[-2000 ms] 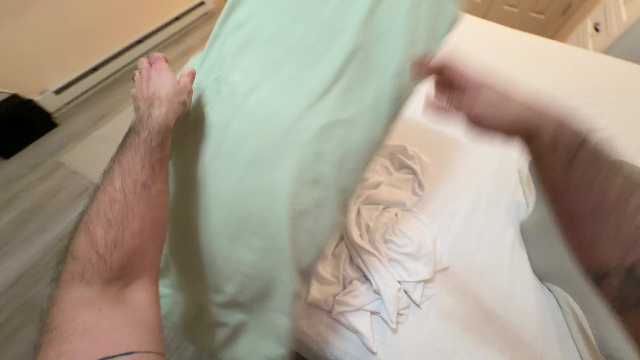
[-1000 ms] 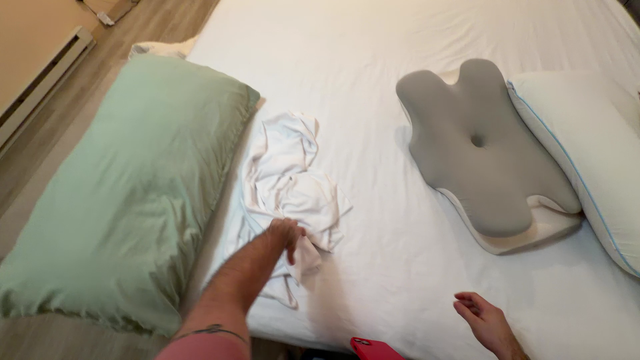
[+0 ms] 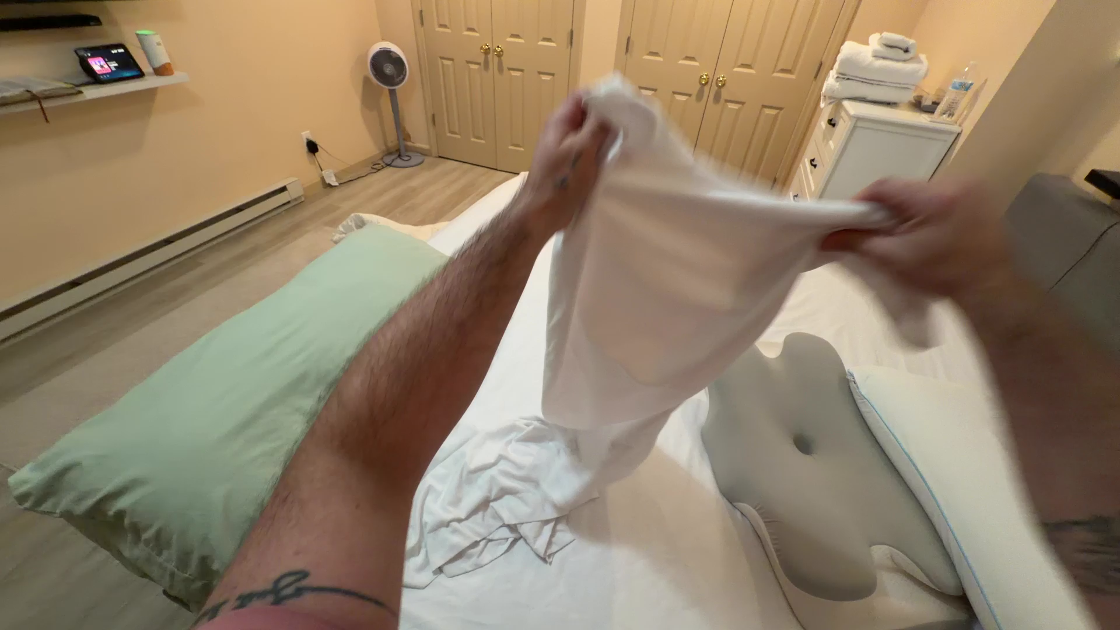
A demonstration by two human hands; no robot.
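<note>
A thin white cloth (image 3: 674, 297), perhaps a pillowcase, hangs stretched between my two raised hands above the bed. My left hand (image 3: 573, 157) grips its upper left corner. At its upper right edge, my right hand (image 3: 919, 227) is closed on the fabric, somewhat blurred. Below the cloth, more crumpled white fabric (image 3: 503, 490) lies on the white bed sheet (image 3: 639, 560). To the left of it rests a pillow in a green case (image 3: 236, 376). A grey contoured foam pillow (image 3: 805, 481) lies to the right, beside a white pillow with blue piping (image 3: 945, 472).
A baseboard heater (image 3: 157, 254) runs along the left wall below a shelf (image 3: 131, 89). Farther back stand a pedestal fan (image 3: 394, 105), double closet doors (image 3: 494, 79) and a white dresser (image 3: 884, 149) with folded towels (image 3: 875, 70) and a plastic bottle (image 3: 954, 92).
Both hands have risen from low over the bed, and white cloth is now held up between them. Two seconds ago they were at the green-cased pillow. The view has tilted up.
</note>
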